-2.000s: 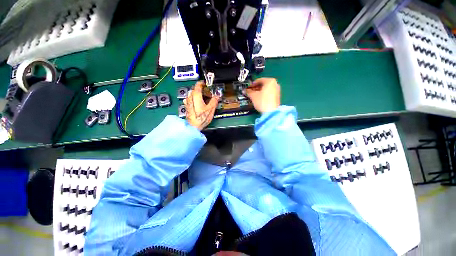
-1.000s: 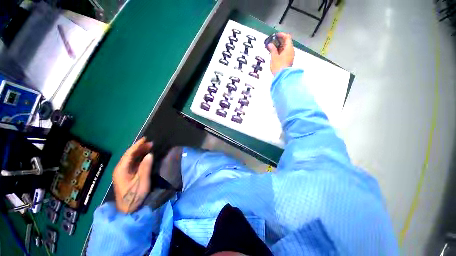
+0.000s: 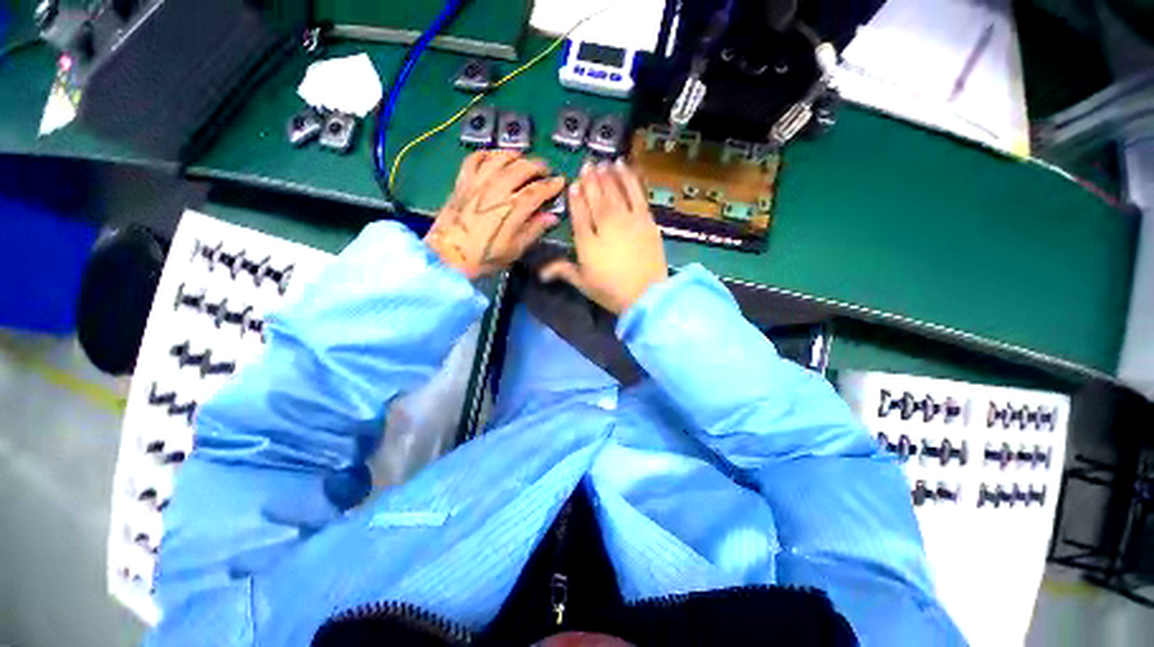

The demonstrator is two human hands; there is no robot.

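Observation:
My left hand [image 3: 497, 212] and my right hand [image 3: 614, 238] are side by side at the bench's front edge, left of the fixture. A small grey module [image 3: 556, 200] shows partly at my left fingertips; my fingers hide the rest. My right fingertips are beside the lower edge of a pair of square modules [image 3: 571, 128]; whether they hold anything is hidden. The fixture nest [image 3: 704, 181], a brown-gold plate, has no hand on it. The paired silvery clamp tips [image 3: 687, 100] stand above its back edge.
More modules [image 3: 478, 125] lie left of my hands. A blue hose [image 3: 386, 116] and a yellow-green wire cross the bench. A digital timer [image 3: 597, 66] stands behind. White foam trays with dark parts lie at left [image 3: 215, 392] and right [image 3: 987, 556]. A white scrap [image 3: 341, 84] lies far left.
The view has swung back from the right tray to the bench. My right hand has left that tray, where it held a dark part, and is now beside my left hand near the modules.

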